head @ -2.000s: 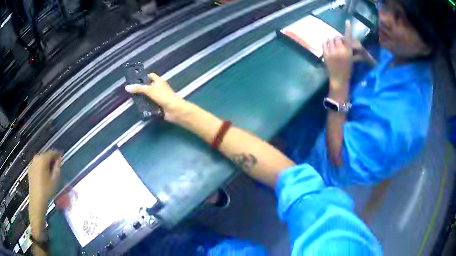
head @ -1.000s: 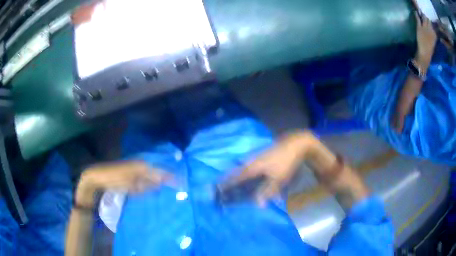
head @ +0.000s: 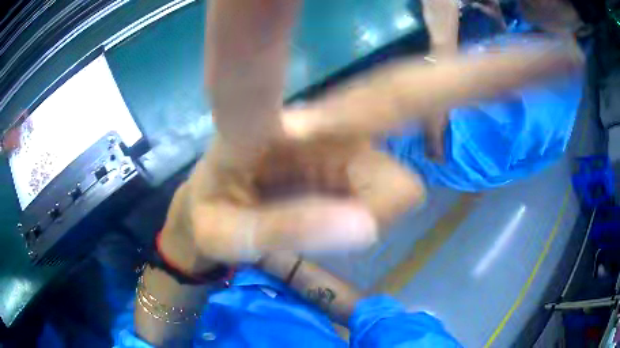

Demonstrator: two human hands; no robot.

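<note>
My left hand [head: 292, 183] is large and blurred, very close to the camera, with its fingers spread and no object visible in it. A red and dark band and thin gold bracelets circle its wrist. My right forearm [head: 323, 292], with a tattoo, shows behind and below it. My right hand is hidden or merges with the blur, so its grip cannot be told. The finned metal device housing [head: 78, 200], with small black port sockets in a row, lies at left on the green bench. A white sheet [head: 68, 129] lies behind it. Neither hand visibly touches the housing.
The green bench top [head: 156, 81] runs from lower left to upper right. Conveyor guide rails [head: 129, 27] lie beyond it at upper left. A person in a blue jacket [head: 517, 129] sits at right. A blue object [head: 591, 180] stands near the right edge.
The view has turned to the right, so the housing and sheet sit further left. My left hand has risen from in front of my jacket towards the camera. The dark object near my right hand no longer shows.
</note>
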